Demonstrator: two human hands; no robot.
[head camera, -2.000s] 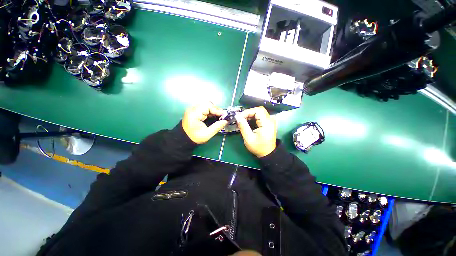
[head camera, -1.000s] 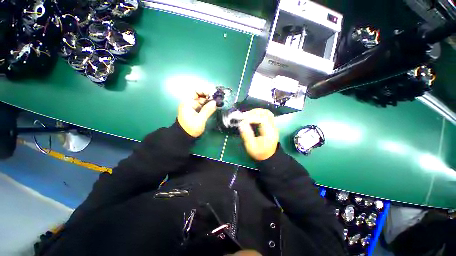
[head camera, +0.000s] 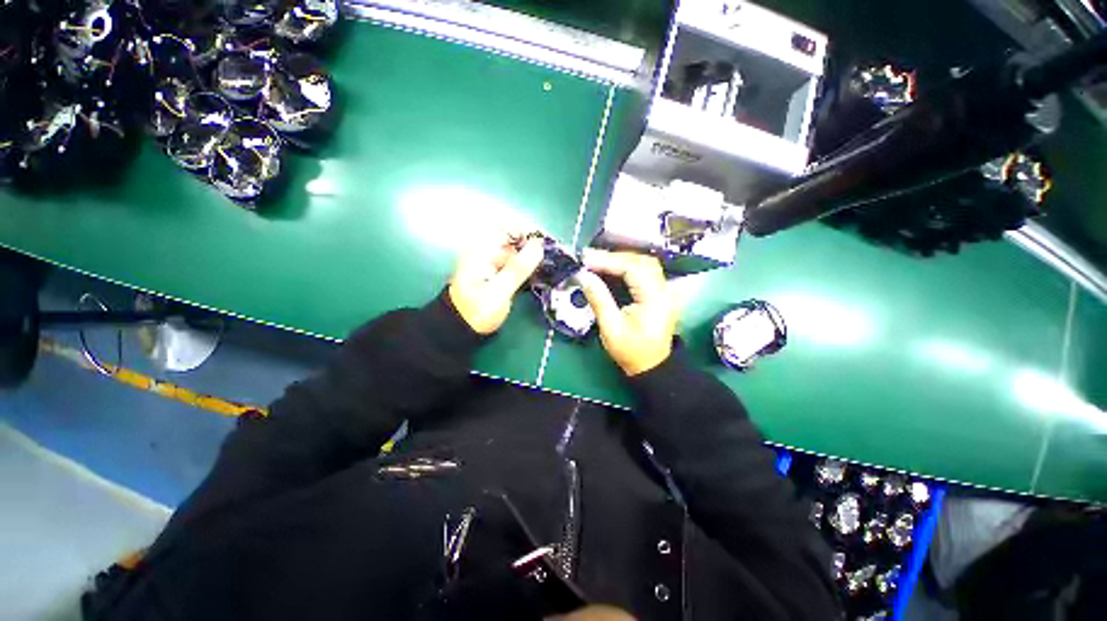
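Observation:
My left hand (head camera: 488, 289) and my right hand (head camera: 634, 313) meet over the green mat near the pale line. Between their fingertips is a small dark part (head camera: 555, 258); its shape is blurred. Just below it, beside my right thumb, is a round black housing (head camera: 569, 308) with a silver-white centre and a dark middle. I cannot tell whether it rests on the mat or is held. A second black housing (head camera: 750, 334) with a white centre lies loose on the mat to the right of my right hand.
A grey-white screw feeder (head camera: 662, 164) stands behind my right hand. A long black screwdriver (head camera: 874, 158) slants in from the right, its nose by the feeder. Wired units (head camera: 243, 158) pile up at back left, more behind the screwdriver. A blue-edged tray (head camera: 919, 552) is below the bench.
The hands were apart a second ago, the left with a dark part, the right with a silver-centred one. Now the fingertips are close together, and the silver-centred housing shows lower, facing up.

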